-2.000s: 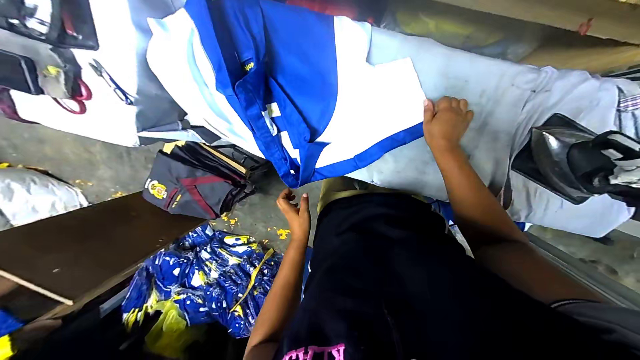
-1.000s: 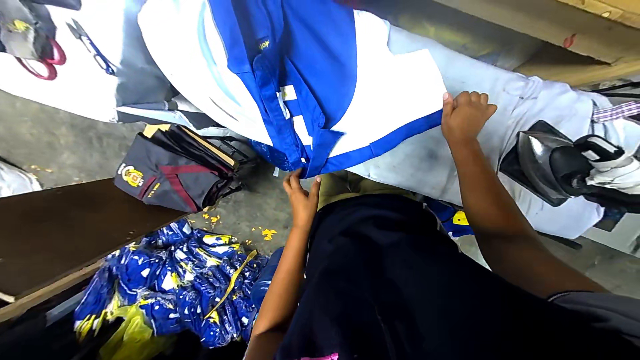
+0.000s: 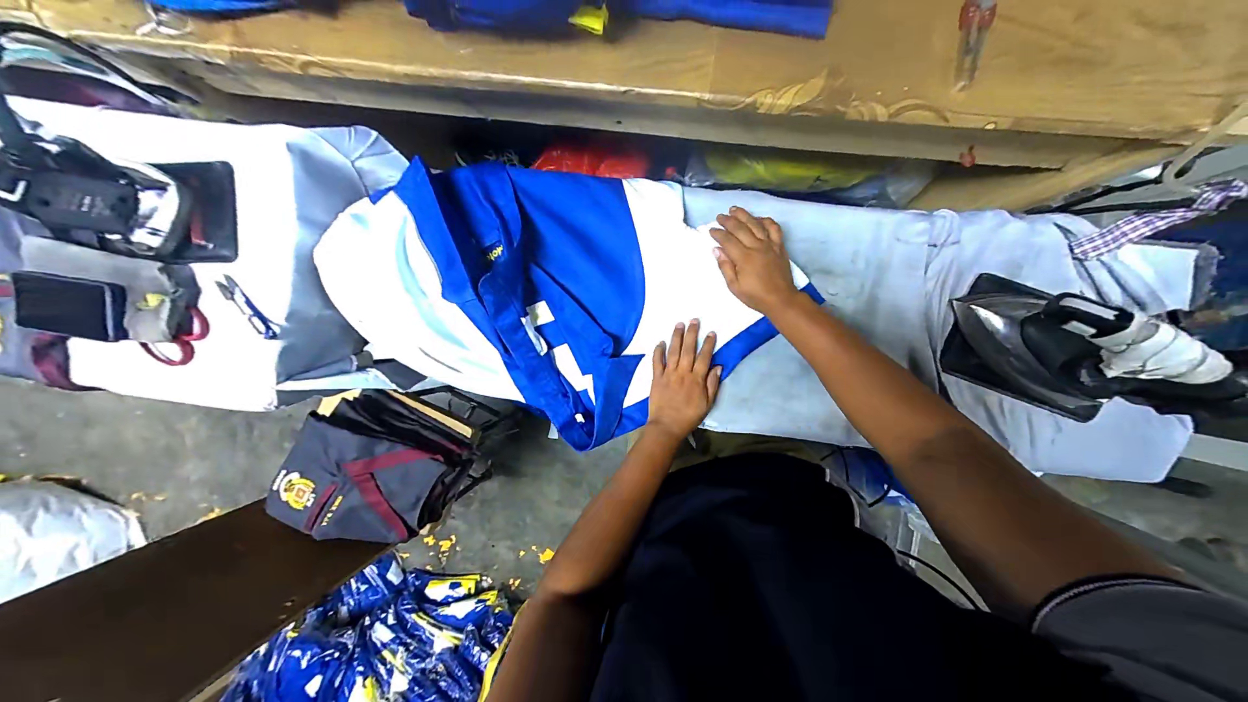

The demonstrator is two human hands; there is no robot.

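Note:
A blue and white garment (image 3: pixel 575 224) lies spread over a padded ironing board (image 3: pixel 848 253) covered in pale cloth. My left hand (image 3: pixel 684 378) rests flat, fingers apart, on the white panel beside the blue trim nearest my body. Farther right and higher, my right hand (image 3: pixel 756 258) presses with spread fingers on the upper right part of the same white panel. Neither hand grips anything. To the right of the garment, an electric iron (image 3: pixel 1024 341) with a cloth-wrapped handle sits on a dark rest.
Another iron (image 3: pixel 97 205), red-handled scissors (image 3: pixel 180 341) and thread snips (image 3: pixel 249 307) lie at left. Folded dark garments (image 3: pixel 361 478) sit on a brown bench (image 3: pixel 185 595), near plastic-bagged blue garments (image 3: pixel 390 634) below. A wooden table (image 3: pixel 682 68) runs along the far side.
My left hand has moved from the garment's near edge up onto its white panel. My right hand has shifted from the panel's right corner onto the panel. The view has swung toward the wooden table.

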